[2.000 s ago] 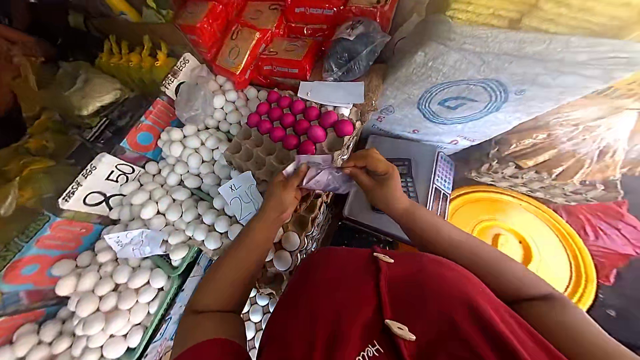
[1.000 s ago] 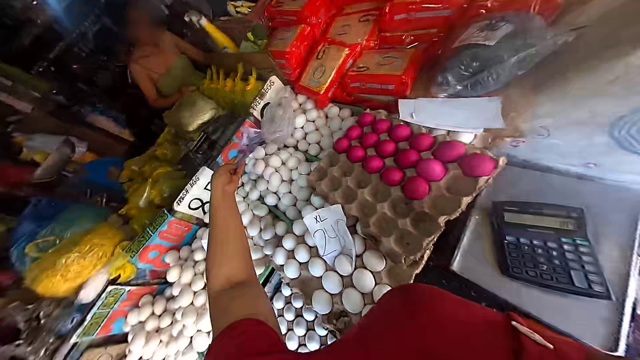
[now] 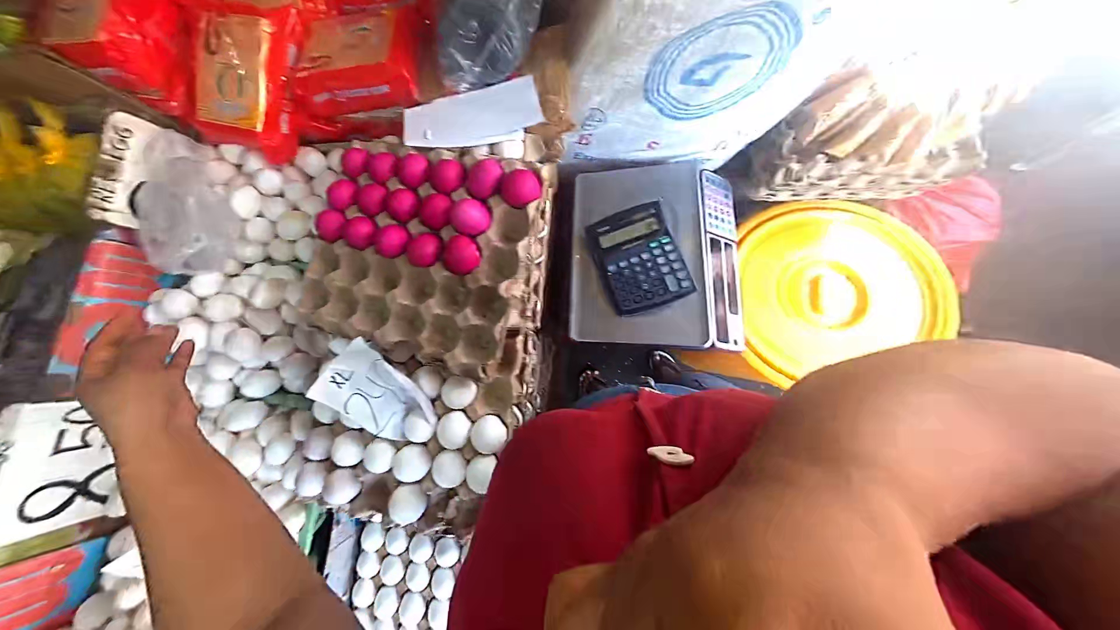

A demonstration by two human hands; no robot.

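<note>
My left hand [image 3: 140, 376] reaches over the left edge of the white eggs [image 3: 223, 341], fingers apart, with nothing seen in it. My right arm bends across the lower right, close to the camera; its hand [image 3: 582, 599] is largely cut off at the bottom edge, so its grip is hidden. Pink eggs [image 3: 402, 206] fill the back rows of a cardboard egg tray [image 3: 385, 306], whose front cups are bare. A handwritten price sign [image 3: 367, 394] lies on the white eggs. A dark calculator [image 3: 643, 258] rests on the platform of a digital scale [image 3: 591, 324].
Red plastic-wrapped packs [image 3: 350, 66] and a white card [image 3: 472, 114] are behind the trays. A clear plastic bag [image 3: 184, 210] lies at the back left. Right of the scale is a round yellow lid [image 3: 901, 280], with a woven basket [image 3: 857, 179] behind it.
Two seconds ago both hands held what look like banknotes over the trays. One second ago my left arm was stretched out leftward with something thin at its fingertips; now that hand appears empty. The view has swung.
</note>
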